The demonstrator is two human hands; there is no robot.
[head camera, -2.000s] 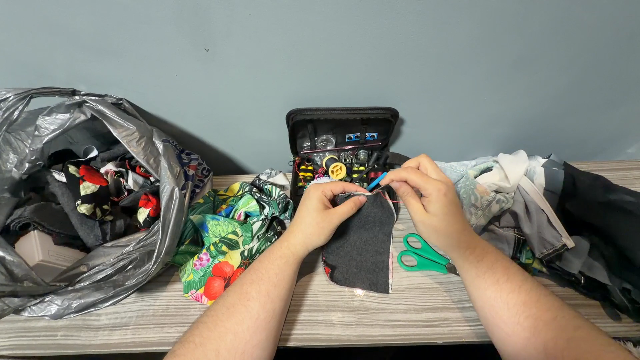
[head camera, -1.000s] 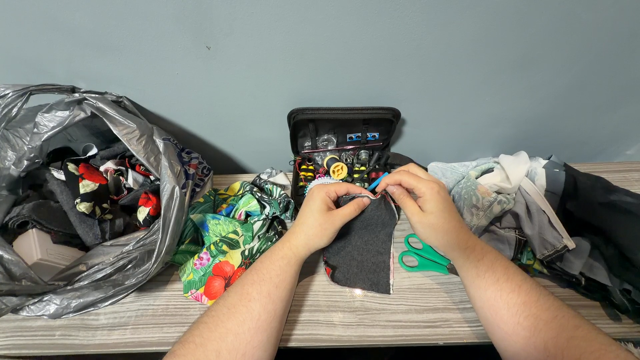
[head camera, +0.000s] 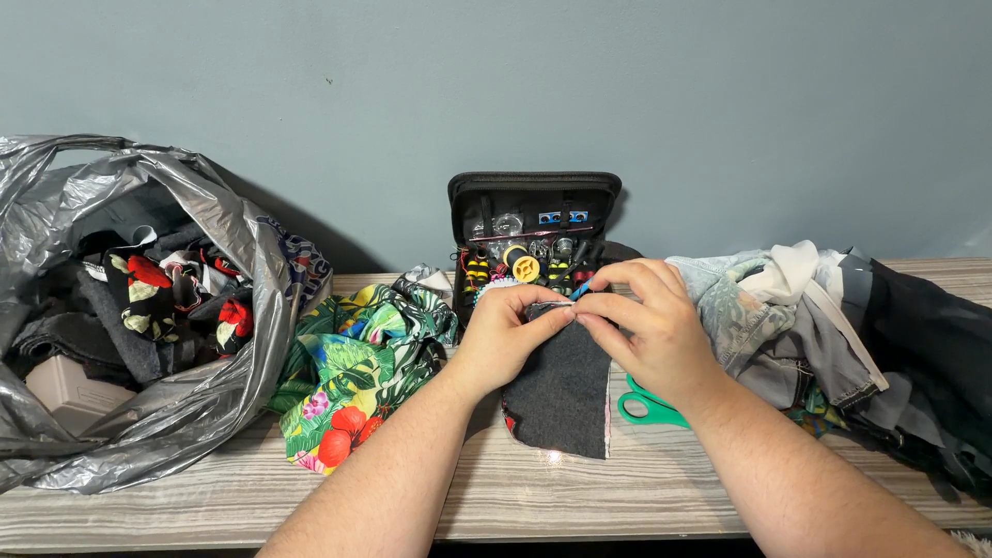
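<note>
My left hand (head camera: 511, 333) pinches the top edge of a dark grey fabric piece (head camera: 559, 395), which hangs down toward the table and shows a red patch at its lower left corner. At that same edge, the fingertips of my right hand (head camera: 643, 318) meet those of my left and hold a small blue tool (head camera: 580, 291); its tip is too small to make out. Green-handled scissors (head camera: 651, 407) lie under my right wrist, their blades hidden. Just behind my hands stands an open black sewing kit case (head camera: 535, 182) with a yellow thread spool (head camera: 525, 265) and other spools in it.
A grey plastic bag (head camera: 263, 310) full of fabric scraps and a pale box (head camera: 77, 391) stands at the left. Beside it lies tropical-print fabric (head camera: 349, 387). Grey and black garments (head camera: 821, 333) are heaped at the right on the wood-patterned table (head camera: 589, 504), against a grey wall.
The fingers of my right hand have shifted slightly around the blue tool at the fabric's top edge. My left hand keeps its pinch in nearly the same place.
</note>
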